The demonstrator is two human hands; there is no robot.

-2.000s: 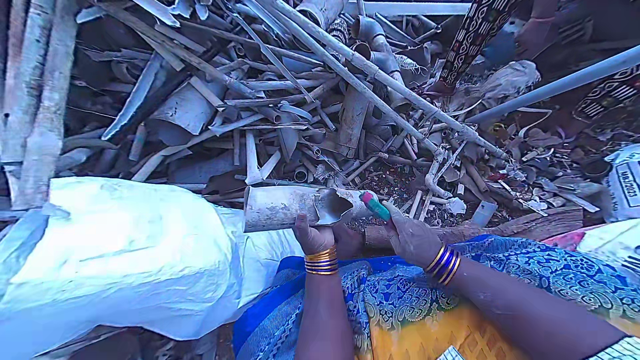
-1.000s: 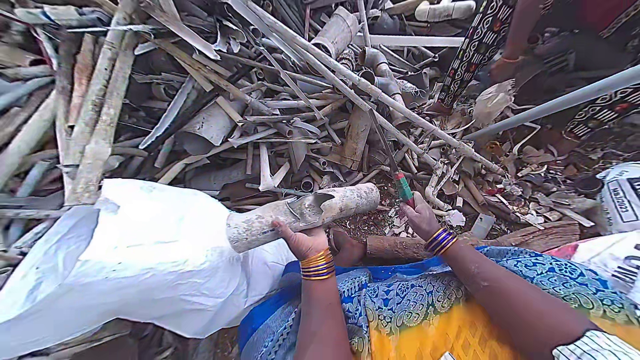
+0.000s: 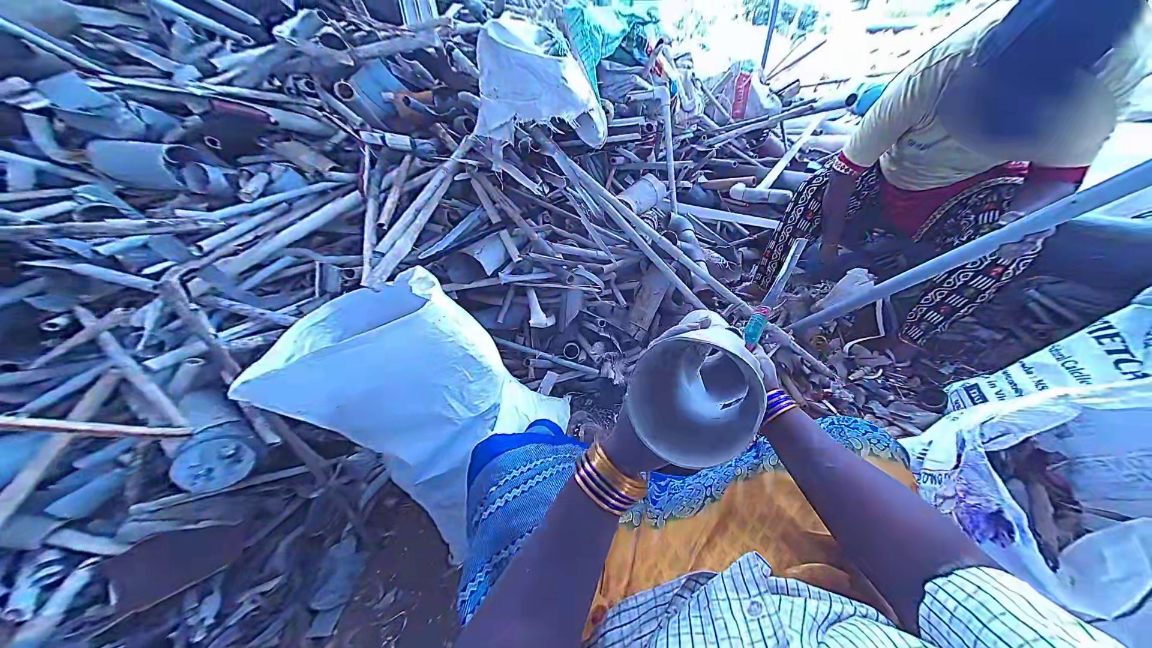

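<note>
A wide grey plastic pipe piece (image 3: 650, 405) is held over my lap, its round open end facing me; a hole in its wall shows inside. My left hand (image 3: 632, 443) grips its left side, the fingers mostly hidden behind it. At the pipe's upper right, my right hand (image 3: 765, 367) holds a tool by its green and red handle (image 3: 756, 328). The tool's long flat blade (image 3: 786, 270) points up and away; its exact kind I cannot tell.
A white sack (image 3: 387, 360) lies left of my knees. Scrap pipes (image 3: 297, 225) are heaped ahead and left. Another person (image 3: 954, 135) bends at upper right beside a long grey pipe (image 3: 981, 243). A printed sack (image 3: 1044, 396) stands at right.
The pipe piece, sideways across my lap before, now has its open end turned toward me. My right hand has come against it with the tool. The view has lifted and widened.
</note>
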